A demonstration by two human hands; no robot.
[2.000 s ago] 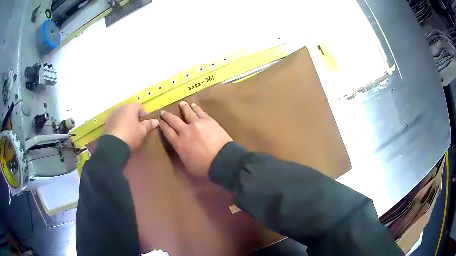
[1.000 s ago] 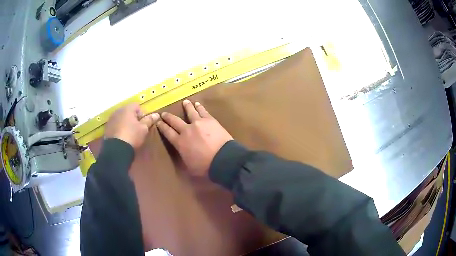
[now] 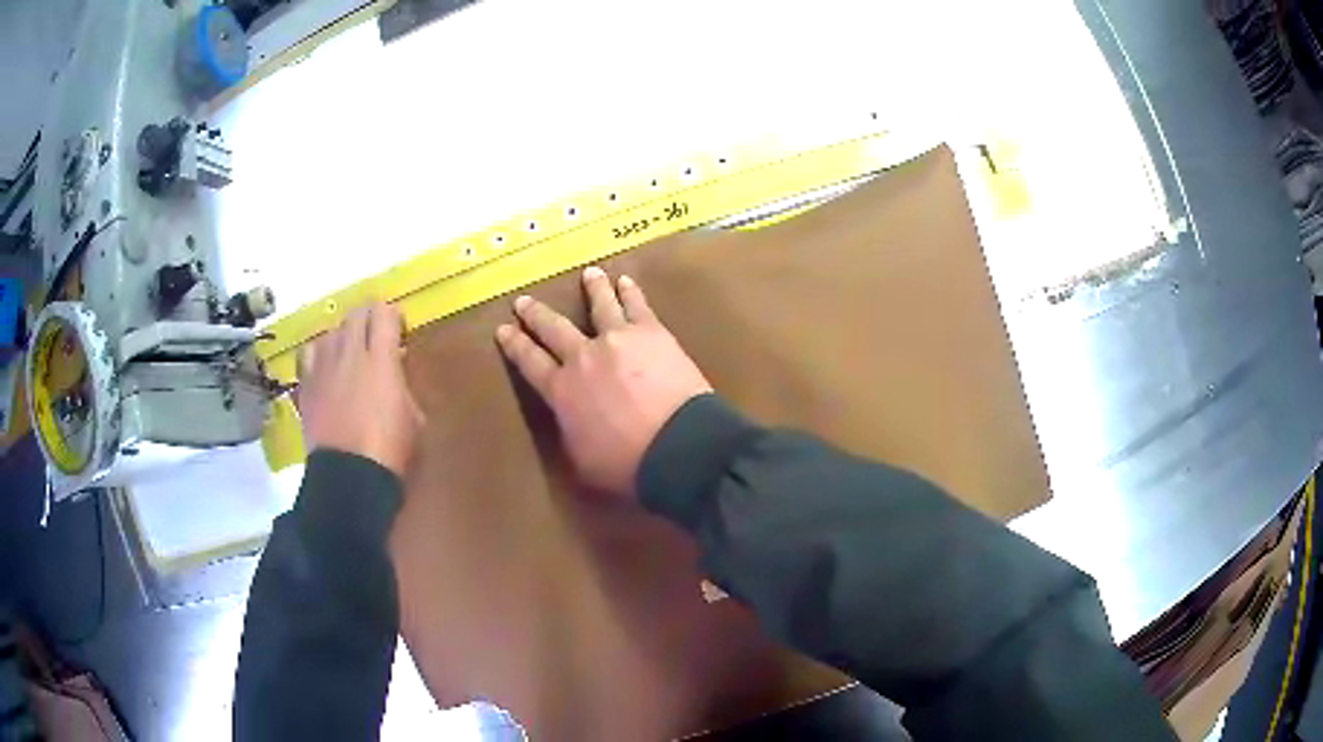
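Observation:
A large brown bag panel [image 3: 871, 348] lies on the bright white work surface, its far edge along a long yellow template [image 3: 537, 258] with small holes and black numbers. My left hand [image 3: 356, 384] lies with its fingertips on the template's near edge, close to the needle area [image 3: 269, 380]. My right hand [image 3: 617, 374] presses flat on the panel with fingers spread, fingertips by the template edge. A small beige label patch [image 3: 714, 592] shows beside my right sleeve. The contact under my left fingers is hidden.
The sewing machine head [image 3: 189, 384] stands at the left, with a round disc [image 3: 70, 399] on its end and a blue knob [image 3: 215, 51] above. A stack of brown pieces [image 3: 1233, 616] is at the lower right. The grey metal table [image 3: 1161, 435] curves around the right.
My left hand has moved from pinching near my right hand to lying nearer the needle area, fingers straighter. The whole view has shifted, so machine, template and panel appear farther right.

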